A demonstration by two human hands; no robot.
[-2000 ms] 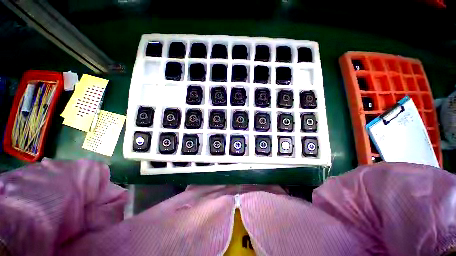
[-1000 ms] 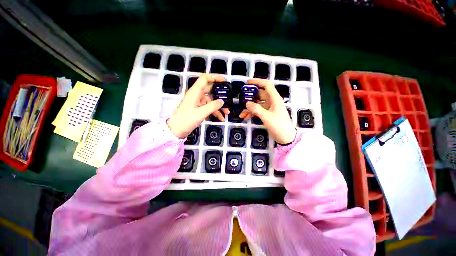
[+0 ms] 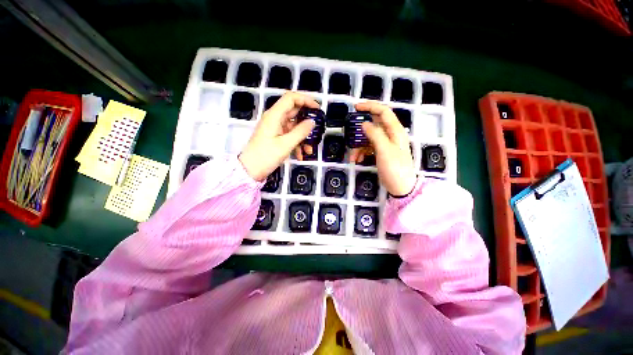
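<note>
My left hand [image 3: 276,135] holds a black watch head [image 3: 311,126] by its sides above the white compartment tray [image 3: 184,132]. My right hand [image 3: 386,147] holds a second watch head [image 3: 358,130] beside it, with a small gap between the two. Both screens are lit with rows of pale text, too small to read. The tray holds many watch heads in its pockets. The upper rows look plain black and the lower ones show a round mark. My hands and sleeves hide some middle and lower pockets.
A red bin [image 3: 14,182] with thin rods and yellow label sheets [image 3: 114,142] lie at the left. A red-orange tray [image 3: 491,149] with a few watch heads lies at the right, with a clipboard [image 3: 566,243] on it. A metal bar [image 3: 87,52] slants at the upper left.
Two seconds ago no hands were in view. One second ago both hands held the lit watch heads over the tray; now the heads are slightly farther apart and their screens show more lines.
</note>
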